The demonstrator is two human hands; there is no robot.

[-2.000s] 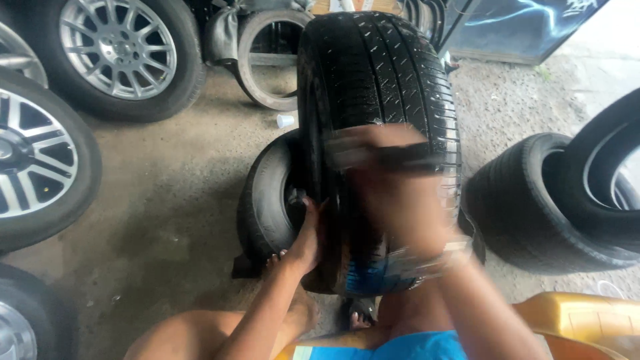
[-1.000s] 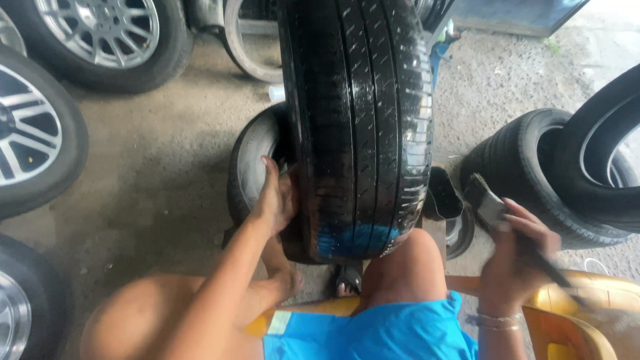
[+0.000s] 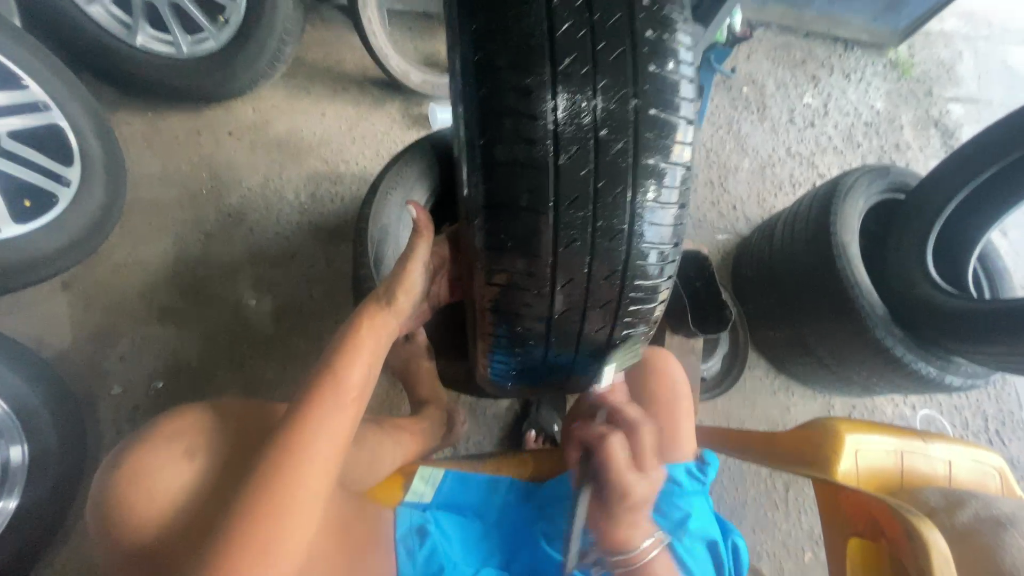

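Note:
A black car tire [image 3: 576, 184] stands upright between my knees, its tread facing me and glossy with wet, dark liquid. My left hand [image 3: 424, 276] rests against its left sidewall, thumb up and apart from the fingers. In my right hand [image 3: 620, 456] is a brush [image 3: 620, 364] with a long handle; its blurred head touches or nearly touches the lower right edge of the tread. To the right of the tire is a black open container [image 3: 700, 300], its contents too dark to tell.
Wheels with alloy rims [image 3: 100, 172] lie along the left. Another tire [image 3: 400, 208] lies behind my left hand. Stacked tires [image 3: 824, 280] are at the right, with a yellow plastic chair [image 3: 896, 456] nearer me. A small white cup [image 3: 439, 114] is on the concrete floor.
The brush has moved from beside the black container at the right to the tire's lower right edge. My left hand stays at the left sidewall. The view has shifted slightly.

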